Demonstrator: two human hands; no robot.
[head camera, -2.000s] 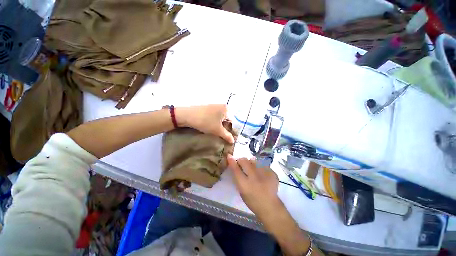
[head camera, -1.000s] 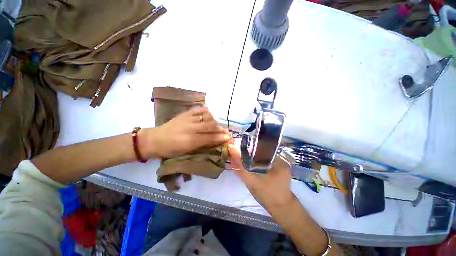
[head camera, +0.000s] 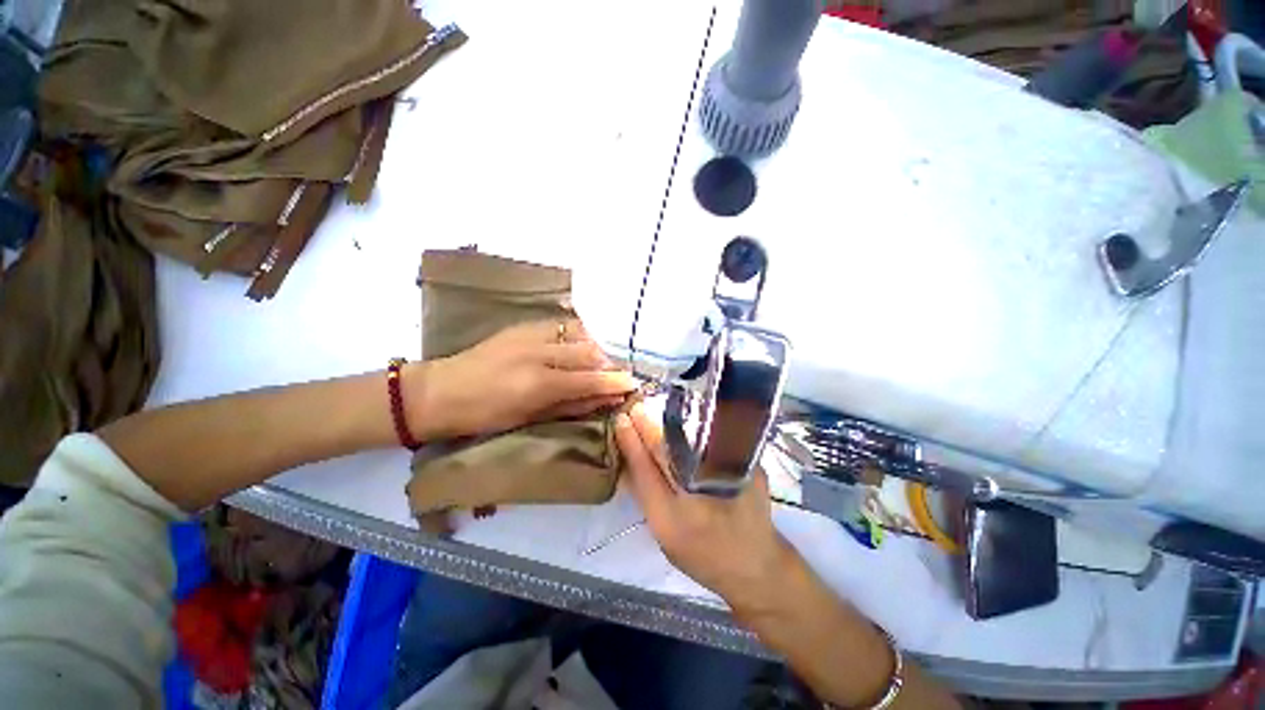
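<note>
A brown fabric panel (head camera: 493, 298) lies on the white table, left of the chrome guard (head camera: 735, 412) of the sewing machine (head camera: 943, 250). My left hand (head camera: 513, 382) lies across the panel with its fingertips on the panel's right edge, beside the needle area. My right hand (head camera: 708, 527) pinches the same edge from the near side, its fingers partly behind the guard. The needle and presser foot are hidden by the guard and fingers.
A pile of brown panels with zips (head camera: 278, 97) lies at the far left. A black flat box (head camera: 1013, 555), a yellow-orange loop (head camera: 927, 513) and small snips (head camera: 871, 527) lie under the machine arm. A blue bin (head camera: 364, 631) is below the table's grey edge (head camera: 555, 590).
The view has moved closer to the machine. The panel has been opened out from its bunched shape and lies flatter. My left hand has moved from its top corner onto its middle.
</note>
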